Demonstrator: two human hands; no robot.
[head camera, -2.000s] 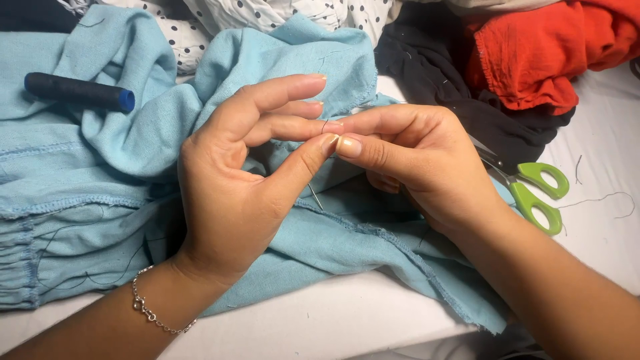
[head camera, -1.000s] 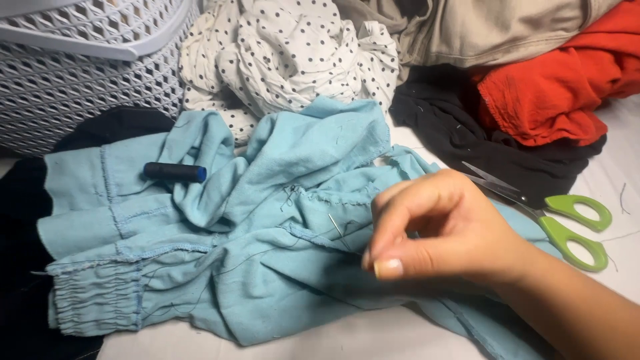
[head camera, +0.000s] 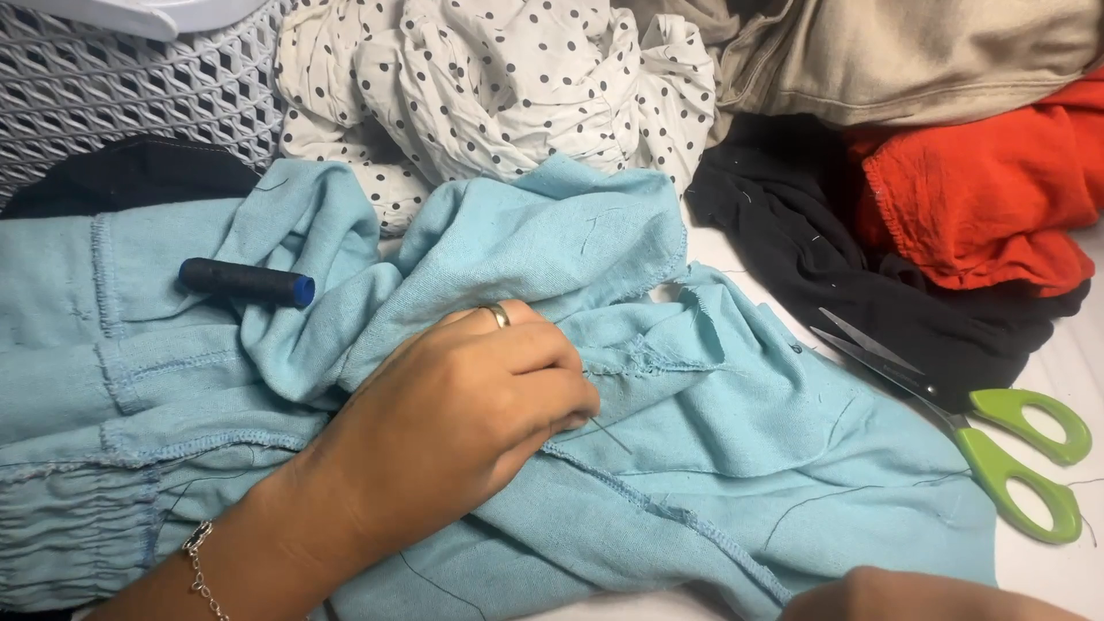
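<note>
A light blue garment (head camera: 750, 414) with overlocked seams and a gathered edge lies spread out, inside seams showing. Over its middle is my left hand (head camera: 466, 397), wearing a ring and a chain bracelet, its fingertips pinched on a sewing needle (head camera: 612, 436) that points down to the right. My right hand (head camera: 906, 595) shows only in part at the bottom right edge; its fingers are hard to make out. A spool of dark blue thread (head camera: 246, 282) rests on the cloth at the left. Loose dark thread (head camera: 811, 504) curves across the fabric.
Green-handled scissors (head camera: 1018, 466) lie at the right with their blades parted, beside black cloth (head camera: 776, 198). Behind are a white polka-dot cloth (head camera: 509, 86), a beige garment (head camera: 897, 52) and a red cloth (head camera: 975, 198). A grey woven plastic basket (head camera: 172, 86) stands at the back left.
Two seconds ago both hands met over the cloth. My left hand, out of view one second ago, is back with the needle between its fingers. My right hand has moved down toward the bottom edge.
</note>
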